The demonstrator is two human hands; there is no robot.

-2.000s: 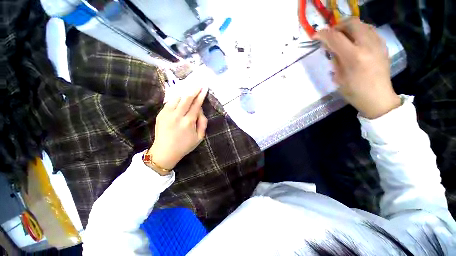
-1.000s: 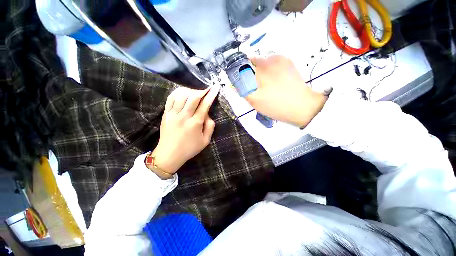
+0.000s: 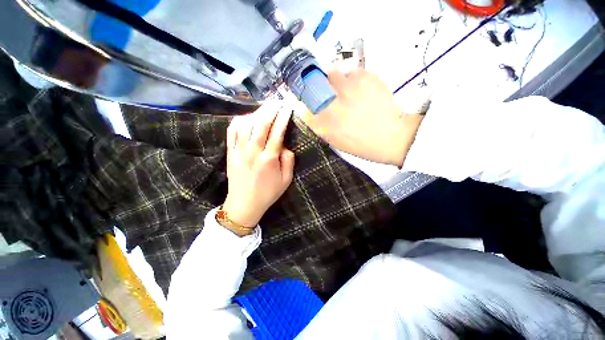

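A dark plaid garment piece (image 3: 332, 199) with thin cream-yellow checks drapes left of and below the needle area. The sewing machine (image 3: 192, 40), white with blue and a shiny front, stands at top left. My left hand (image 3: 255, 159) lies flat on the plaid cloth, fingertips close to the presser foot area. My right hand (image 3: 361, 116) is just right of the foot, beside a grey-blue cylinder (image 3: 317, 89). Its fingertips are partly hidden behind the cylinder, so its grip cannot be told. The needle itself is not clearly visible.
Red scissor loops (image 3: 477, 6) are cut off at the top edge. Dark scraps (image 3: 507, 72) and threads lie on the white table at right. A short blue object (image 3: 323, 24) lies behind the foot. A blue crate (image 3: 282, 309), taped cardboard box (image 3: 133, 285) and grey box (image 3: 43, 299) are below left.
My right hand has moved from the scissors to beside the foot. My left hand remains on the cloth. The view has shifted, bringing the grey box in and pushing the scissors mostly out.
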